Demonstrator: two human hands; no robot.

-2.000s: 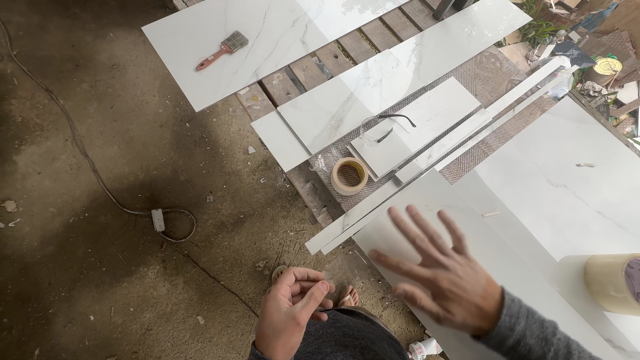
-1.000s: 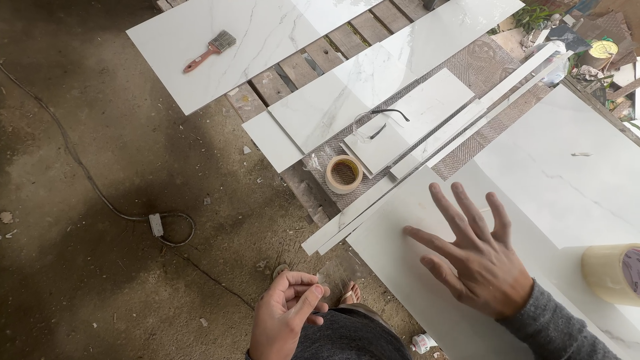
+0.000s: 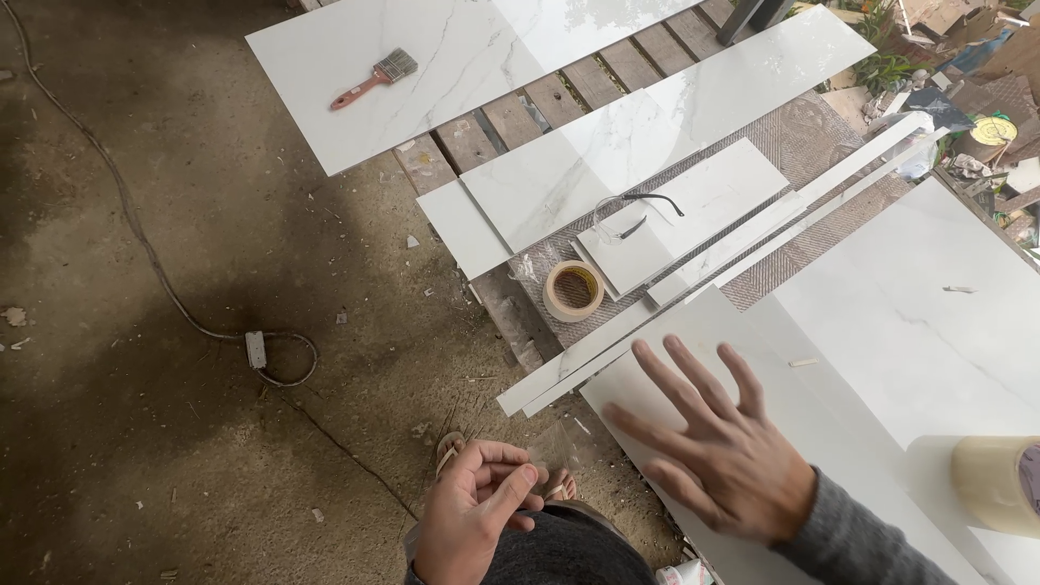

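Note:
My left hand is at the bottom centre, its thumb and fingers pinched on what looks like a thin clear piece, faint against the floor. To its right, my right hand has its fingers spread, slightly blurred, over a large white marbled tile; whether it touches the surface is not clear. Beyond the hands, a roll of masking tape lies beside a smaller white tile with clear safety glasses on it. Long narrow tile strips run diagonally between that tile and the large one.
A paintbrush rests on another marbled tile across wooden slats. A pale cylindrical container stands at the right edge. A cable with a small grey box crosses the floor. Debris lies at the upper right.
My right hand, its fingers spread throughout, has shifted slightly over the large tile. My left hand keeps its pinched pose low in the view.

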